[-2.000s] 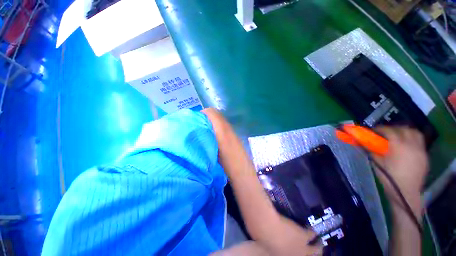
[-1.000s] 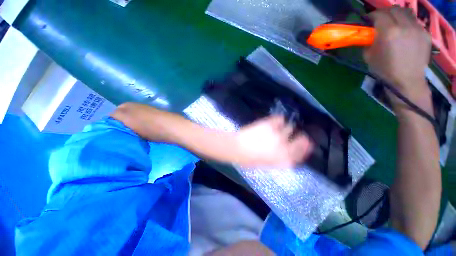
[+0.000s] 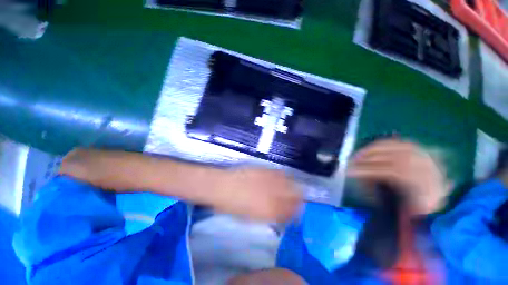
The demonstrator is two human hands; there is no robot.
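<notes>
A black plastic housing (image 3: 223, 106) lies on a silvery protective sheet (image 3: 177, 94) in front of me. White notched brackets (image 3: 273, 116) and a pale strip show at its centre. My left hand (image 3: 270, 195) is blurred over the sheet's near edge, below the housing; its fingers look curled, but I cannot tell if they hold anything. My right hand (image 3: 401, 172) is a blur right of the sheet, its fingers towards the housing. A blurred orange shape (image 3: 411, 270), probably the electric screwdriver, shows below it. The hand's grip and the driver's tip are not clear.
Another housing on a sheet (image 3: 415, 42) lies at the upper right, and part of one more (image 3: 245, 6) at the top edge. A red parts bin (image 3: 484, 22) is at the upper right corner. A blue sleeve (image 3: 473, 214) shows at the right. Green bench surface (image 3: 100, 67) lies left.
The view has turned, and the housing shows more level. My left hand has come off the housing to its near side. My right hand has come down from the far right with the orange shape lower.
</notes>
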